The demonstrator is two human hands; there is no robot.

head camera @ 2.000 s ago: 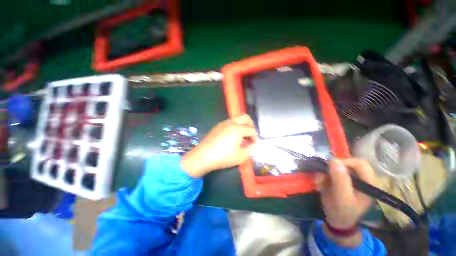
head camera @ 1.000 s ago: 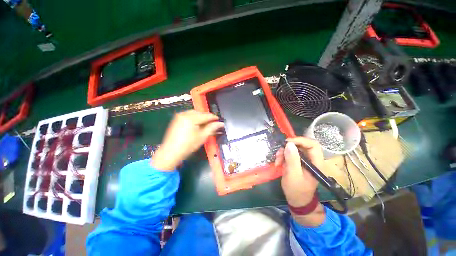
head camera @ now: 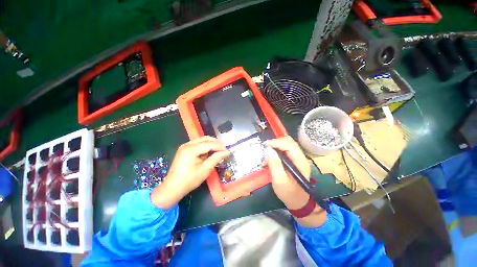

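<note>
An orange-red fixture frames a tablet assembly in front of me, with a silver-grey battery and a glary circuit board at its near end. A small dark patch lies on the battery. My right hand holds a black soldering iron like a pen; its tip is lost in the glare at the board. My left hand has its fingertips pinched together over the board's left edge; anything between them is too small to tell.
Left are small shiny discs and a white parts tray. Right are a cup of silvery bits, a fan, cardboard and a metal stand. Another fixture lies on the conveyor.
My left hand has moved down from beside the battery to the board. My right hand has moved nearer the board with the iron. The dark patch now shows on the battery. The view has shifted.
</note>
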